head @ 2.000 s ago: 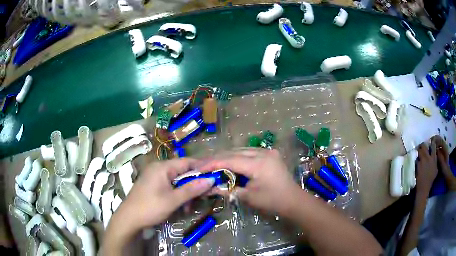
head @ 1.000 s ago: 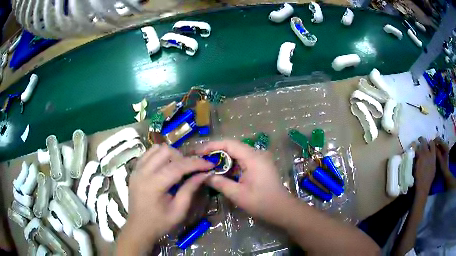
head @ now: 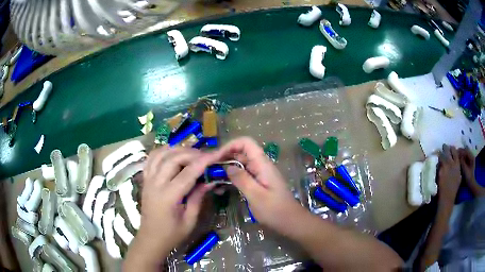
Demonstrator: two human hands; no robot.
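Observation:
My left hand [head: 173,191] and my right hand [head: 255,178] meet above the clear blister tray [head: 314,98]. Between their fingers is a white housing [head: 232,163] with a blue battery cell [head: 216,171] showing in its open side. My fingers cover most of the housing, and its wires cannot be made out. A loose blue cell [head: 202,247] lies on the tray below my hands. Behind them lie blue cells with a tan pad [head: 210,124] and a green circuit board [head: 162,134]. More wired cells [head: 342,191] lie to the right.
White shells [head: 78,220] crowd the left bench, with more [head: 382,119] at right. The green conveyor belt [head: 111,101] carries part-filled housings [head: 209,47]. A fan grille [head: 80,21] is at top left. Another person's hands [head: 457,167] are at right, beside white shells [head: 423,183].
The housing in my hands has turned, so its open side and blue cell face me more. Parts on the belt have shifted right in the view.

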